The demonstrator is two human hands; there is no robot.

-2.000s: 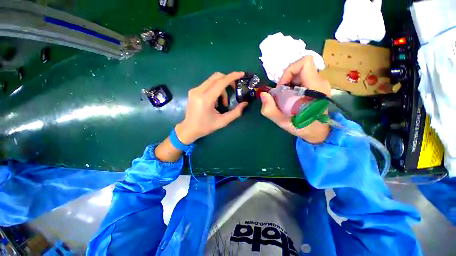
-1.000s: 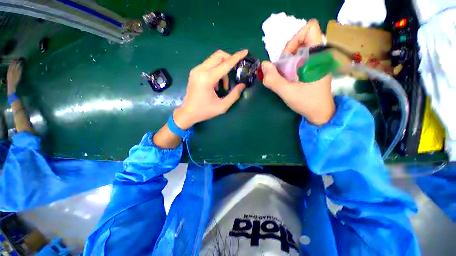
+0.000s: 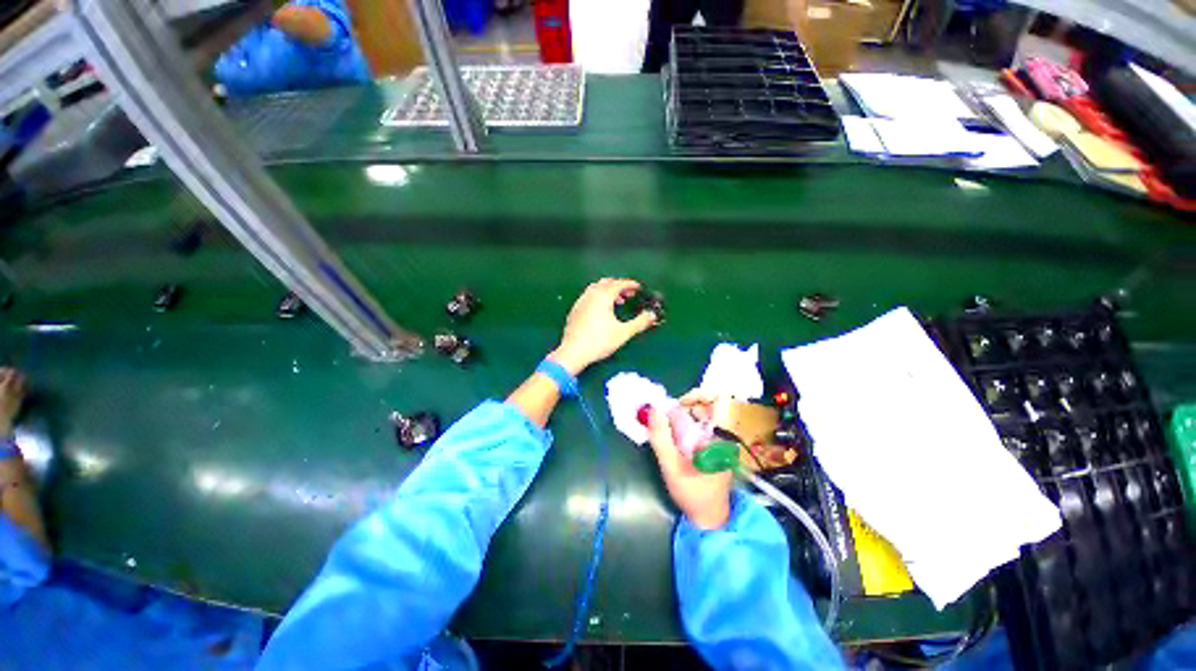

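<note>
My left hand (image 3: 601, 324), with a blue wrist strap (image 3: 559, 378), is stretched forward over the green surface. Its thumb and fingers are around a small black assembly (image 3: 649, 307). My right hand (image 3: 691, 475) is nearer to me and holds a dispensing syringe (image 3: 685, 427) with a red end and green cap (image 3: 716, 456). A white tissue (image 3: 632, 401) lies beside the syringe. Another tissue (image 3: 732, 372) and the cardboard piece (image 3: 748, 421) are just beyond the right hand. Another black assembly (image 3: 415, 429) lies to the left.
Several assemblies lie along the conveyor belt (image 3: 708, 236). A metal post (image 3: 249, 197) stands at left. White paper (image 3: 918, 452) covers the controller at right, beside a large black tray (image 3: 1089, 459). Stacked black trays (image 3: 748, 85) stand across the line. Other people's arms show at left.
The view has tilted up and shows the far side. My left hand has reached forward with an assembly, away from the syringe. My right hand still holds the syringe, now beside the tissue.
</note>
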